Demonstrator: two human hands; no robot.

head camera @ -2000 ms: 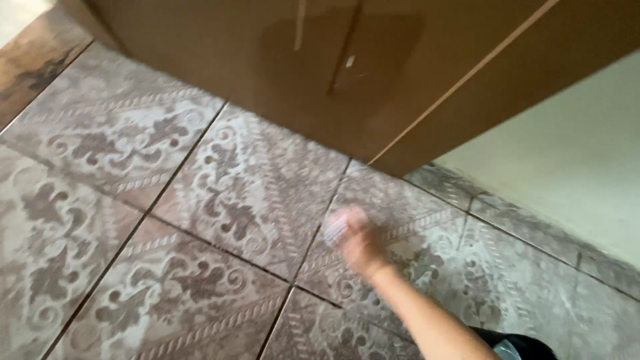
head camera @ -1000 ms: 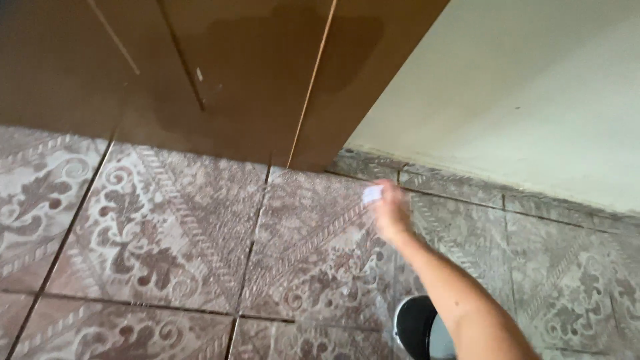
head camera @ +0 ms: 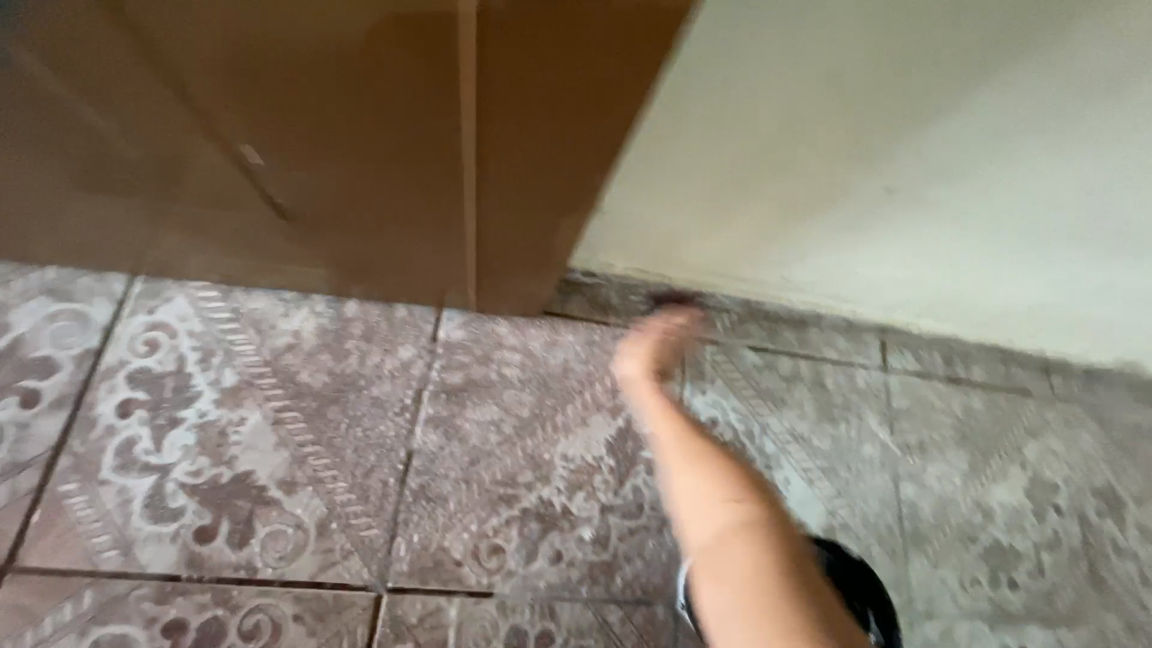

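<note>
My right hand (head camera: 661,342), blurred by motion, reaches to the tiled skirting strip (head camera: 792,328) at the foot of the wall, just right of the brown panel's lower corner. Its fingers are curled around a small object, mostly hidden; a dark blurred patch (head camera: 675,299) shows at the fingertips against the strip. What the object is cannot be told. Below lie patterned floor tiles (head camera: 540,432) with a wet-looking sheen. My left hand is out of view.
A large brown panelled piece (head camera: 387,162), perhaps a door or cabinet, stands at the upper left. A pale wall (head camera: 864,162) rises at the right. A dark round container (head camera: 859,585), partly behind my forearm, stands on the floor at the bottom.
My right hand has moved from the floor tiles to the skirting strip by the wall. A whitish thing seen in its fingers earlier no longer shows clearly. The view has swung right.
</note>
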